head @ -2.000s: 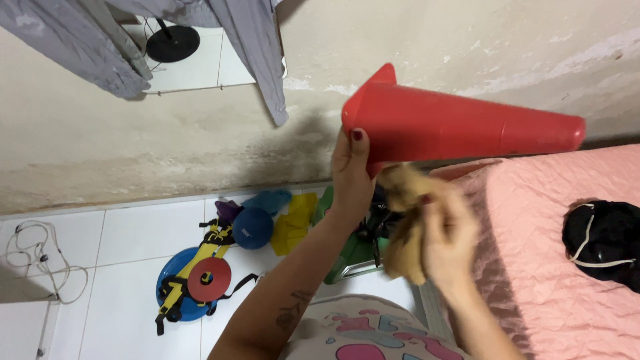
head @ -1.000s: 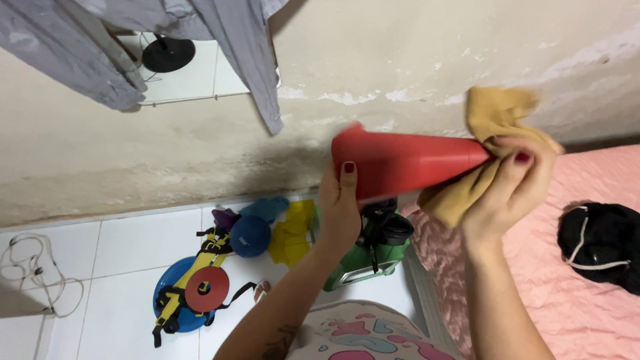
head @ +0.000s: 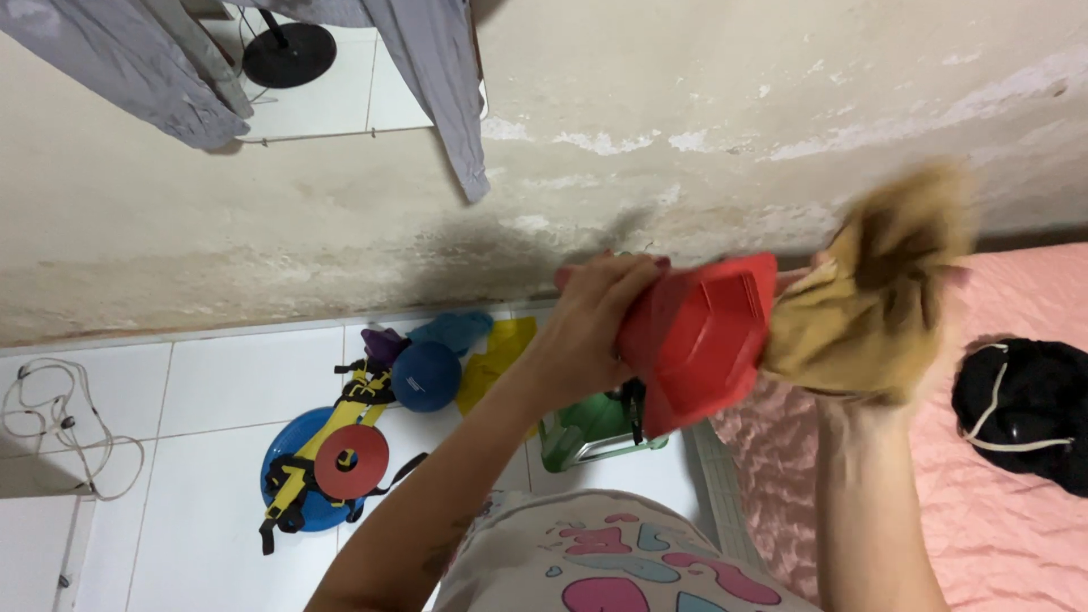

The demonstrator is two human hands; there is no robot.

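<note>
A red plastic cone (head: 705, 340) is held in my left hand (head: 595, 327), its wide base turned to the right and its narrow end pointing left behind my fingers. At the right, a tan cloth (head: 858, 340) covers most of my right hand (head: 884, 382), which grips it beside the open base of the cone. The cloth's upper part is blurred. Whether the cloth touches the cone, I cannot tell.
A pink bedspread (head: 1003, 527) with a black bag (head: 1024, 416) lies at right. On the tiled floor are a green container (head: 586, 429), a blue ball (head: 427, 376), yellow straps (head: 327, 459) with a red disc (head: 351, 461), and a white cable (head: 76, 421). A peeling wall stands ahead.
The cone has been turned: its narrow end pointed right before and now points left, with the base facing right. Earlier the cloth was around the narrow end; now it is beside the base.
</note>
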